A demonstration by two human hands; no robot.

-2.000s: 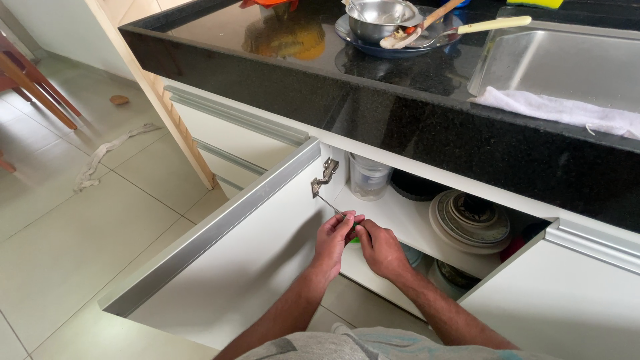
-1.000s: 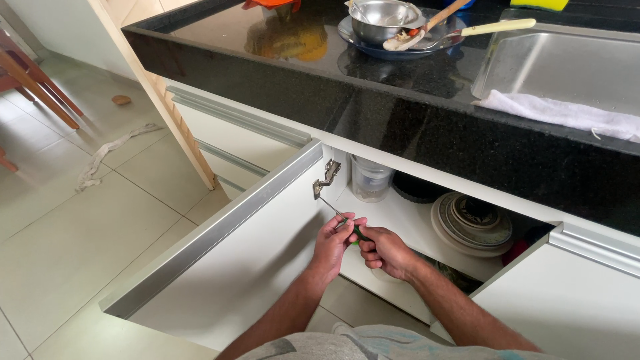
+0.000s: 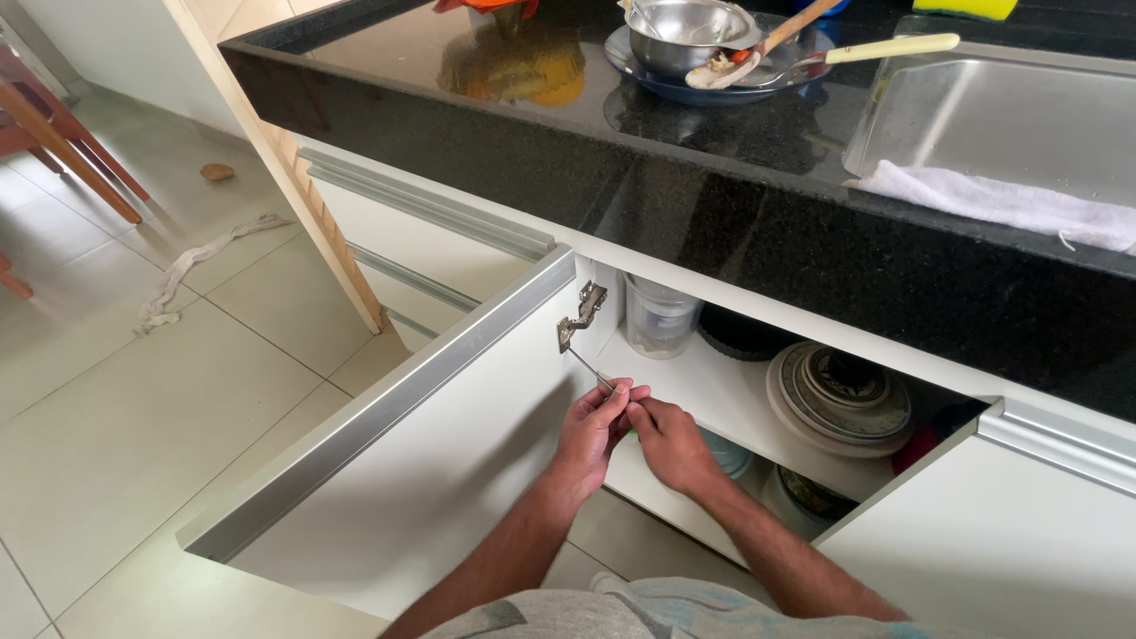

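A metal cabinet hinge joins the white cabinet door, which stands open, to the cabinet's side. The thin shaft of a screwdriver runs from the lower part of the hinge down to my hands. My left hand steadies the shaft between thumb and fingers. Close against it on the right, my right hand is closed around the handle, which the fingers hide. Whether the tip sits in a screw is too small to tell.
Inside the cabinet are a clear plastic container and stacked plates. Above juts the black stone countertop, bearing a blue plate with a metal bowl, beside a sink with a white cloth. Drawers are left.
My right hand has shifted and turned its grip around the handle, where a bit of green showed a second ago. My left hand and the door have stayed about where they were.
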